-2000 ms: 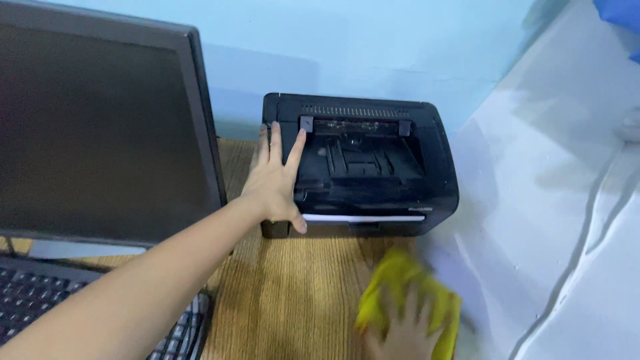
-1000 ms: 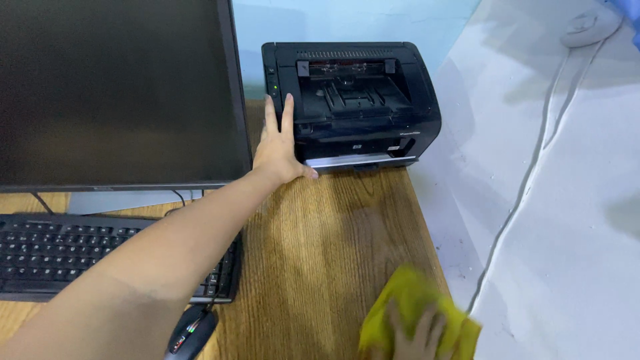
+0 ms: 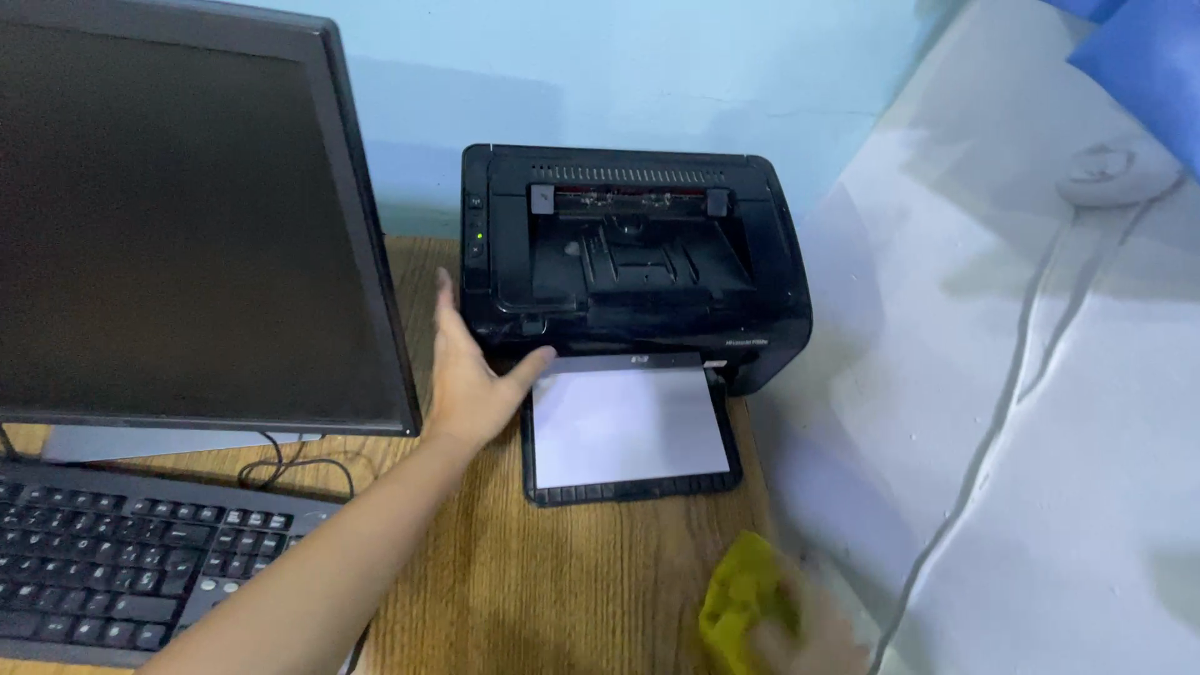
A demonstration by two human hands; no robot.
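Note:
A black HP laser printer (image 3: pixel 637 253) stands on the wooden desk (image 3: pixel 562 581) against the blue wall, a small green light lit at its left. Its front paper tray (image 3: pixel 633 492) is folded down, with white paper (image 3: pixel 628 422) lying in it. My left hand (image 3: pixel 473 375) rests against the printer's lower left front corner, fingers spread along the side and the thumb on the front. At the desk's right edge, my right hand (image 3: pixel 806 628), blurred, is on a yellow cloth (image 3: pixel 745 600) and seems to grip it.
A black monitor (image 3: pixel 187 225) stands at the left, with a black keyboard (image 3: pixel 112 562) and a loose cable (image 3: pixel 295 464) below it. The pale wall (image 3: pixel 937 328) at the right carries cables (image 3: pixel 975 478). Something blue (image 3: pixel 1144 84) hangs at the upper right.
The printer's front tray, folded up one second ago, is now down with paper showing. My left hand has moved lower on the printer's corner. The cloth remains under my right hand.

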